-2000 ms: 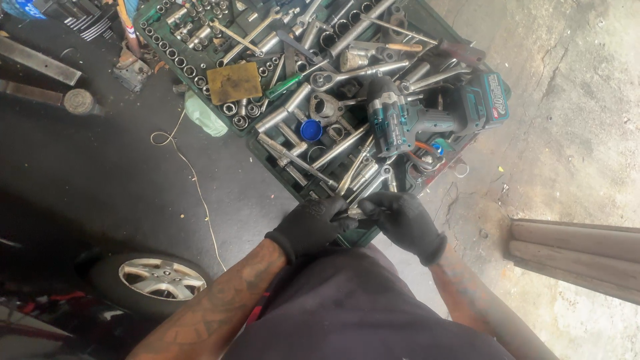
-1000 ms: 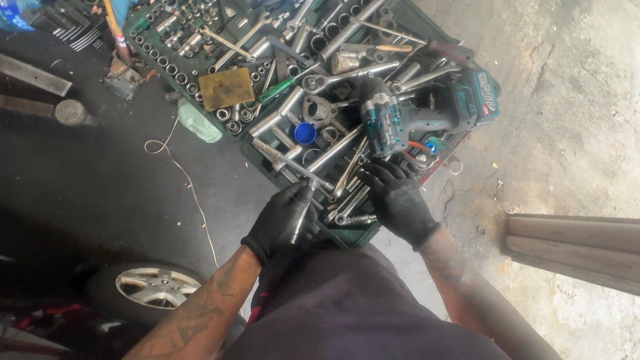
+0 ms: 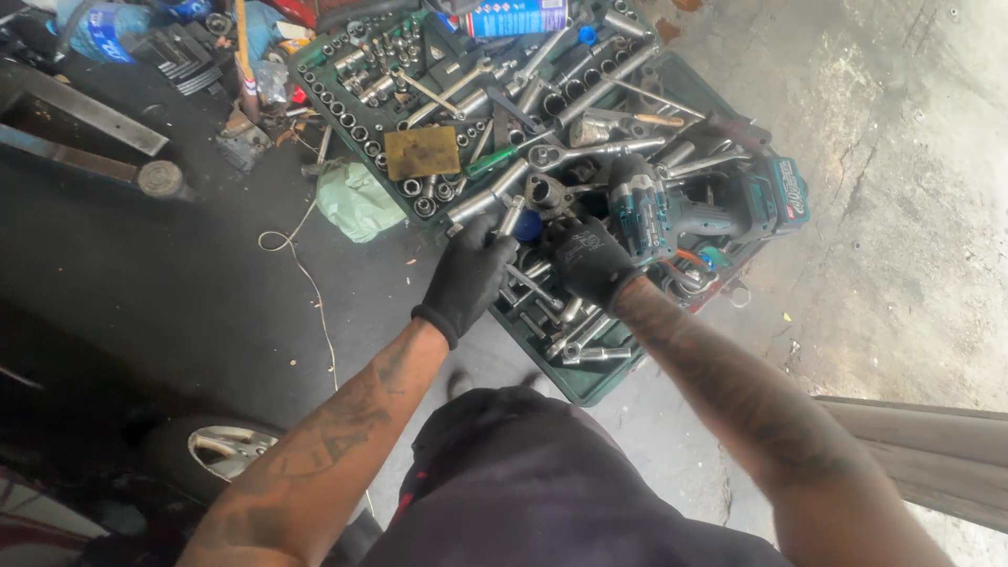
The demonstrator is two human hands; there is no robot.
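My left hand (image 3: pixel 471 272), in a black glove, is closed around a shiny metal tool, perhaps a socket extension (image 3: pixel 511 216), whose end sticks up past the fingers. My right hand (image 3: pixel 587 256), gloved too, reaches palm down among the tools, beside a blue round cap (image 3: pixel 527 226) and below a flanged metal part (image 3: pixel 549 194); its fingertips are hidden. Both hands are over a green tool case (image 3: pixel 594 391) heaped with ratchets, sockets and wrenches. A teal and black Makita cordless impact wrench (image 3: pixel 646 209) lies right of my right hand.
A yellow box (image 3: pixel 421 152), a green-handled screwdriver (image 3: pixel 492 161) and a blue spray can (image 3: pixel 516 17) lie on the case. Left of it are a pale green plastic bag (image 3: pixel 358 202), a thin cord (image 3: pixel 316 303) and a hammer (image 3: pixel 161 179). A car wheel (image 3: pixel 228 450) is at lower left.
Both hands have moved forward over the case, away from its near edge. The metal tool remains in my left hand, as one second ago. My right hand has moved to beside the blue cap.
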